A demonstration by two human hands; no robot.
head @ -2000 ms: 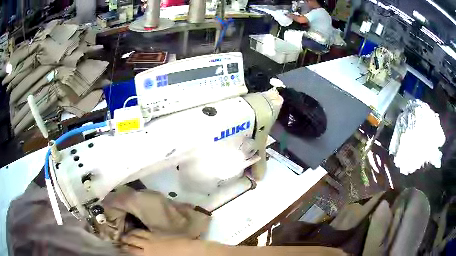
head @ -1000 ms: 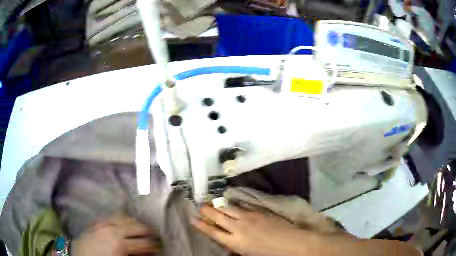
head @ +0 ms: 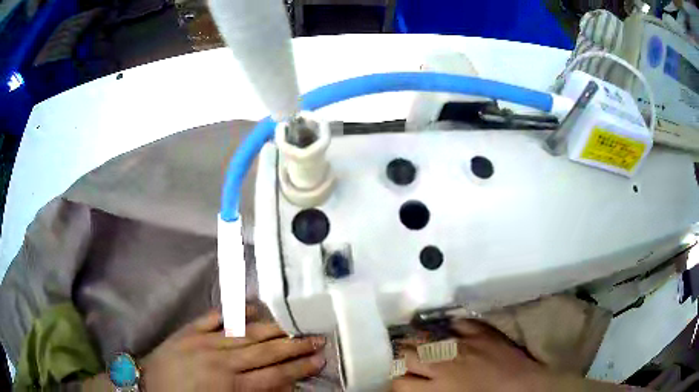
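The taupe-grey garment panel [head: 153,260] spreads on the table left of the machine head [head: 490,222] and runs under it. My left hand [head: 237,356] lies flat on the cloth near the needle area, fingers pointing right. My right hand [head: 460,364] is partly hidden behind the machine's front parts, its fingertips near the needle area. A beige-brown piece [head: 548,333] lies beyond my right hand, under the arm. Olive-green cloth [head: 57,348] lies at the lower left. The needle and presser foot are hidden by the machine head.
A blue air hose [head: 406,82] curves over the head, with a white strip [head: 231,279] hanging from it. A blurred white rod [head: 260,53] stands above the head. The control panel [head: 674,76] is at the upper right. The white table [head: 146,92] curves behind the machine.
The view has moved closer over the machine head. My left hand has moved right, towards the needle area, and now lies flatter and clearer. My right hand is now more hidden by the machine.
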